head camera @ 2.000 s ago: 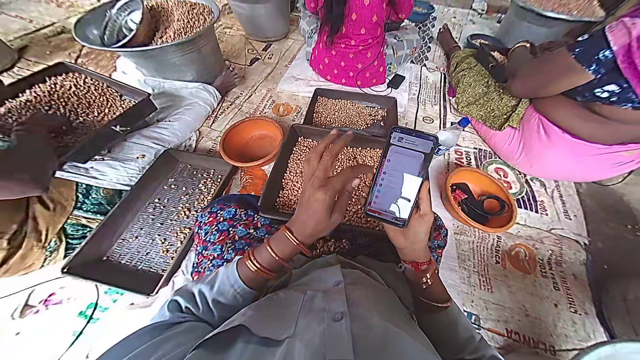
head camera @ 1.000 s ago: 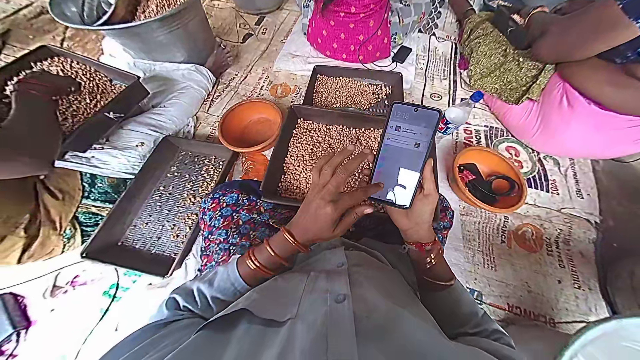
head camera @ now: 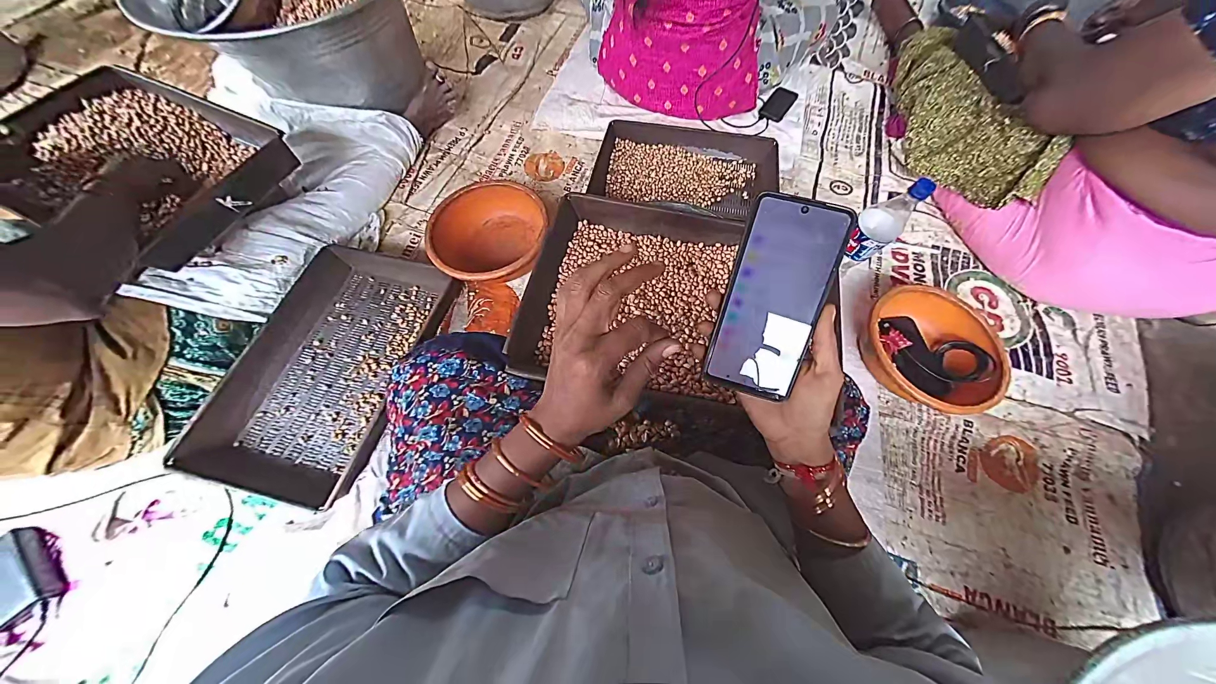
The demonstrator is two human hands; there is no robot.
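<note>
My right hand (head camera: 793,408) is shut on a smartphone (head camera: 781,294), held upright with its lit screen facing me; glare covers its lower part. Fingers spread and holding nothing, my left hand (head camera: 603,337) hovers left of the phone, above a dark metal tray (head camera: 525,332) of small tan nuts or seeds (head camera: 608,242). This tray rests at my lap, over floral cloth. Behind it lies a second dark tray (head camera: 698,133) of similar pieces. To the left, a perforated tray (head camera: 285,418) holds scattered pieces.
An orange bowl (head camera: 489,228) stands left of the lap tray. Another orange bowl (head camera: 940,394) with dark items and a plastic bottle (head camera: 883,223) are at right. Co-workers sit left, ahead and right. A large metal tub (head camera: 342,57) stands at upper left; printed sacks (head camera: 1026,513) cover the floor.
My left hand has drawn back from the phone's lower edge, where it was a second ago, and its fingers have spread. The phone's screen display has changed. My right hand still holds the phone.
</note>
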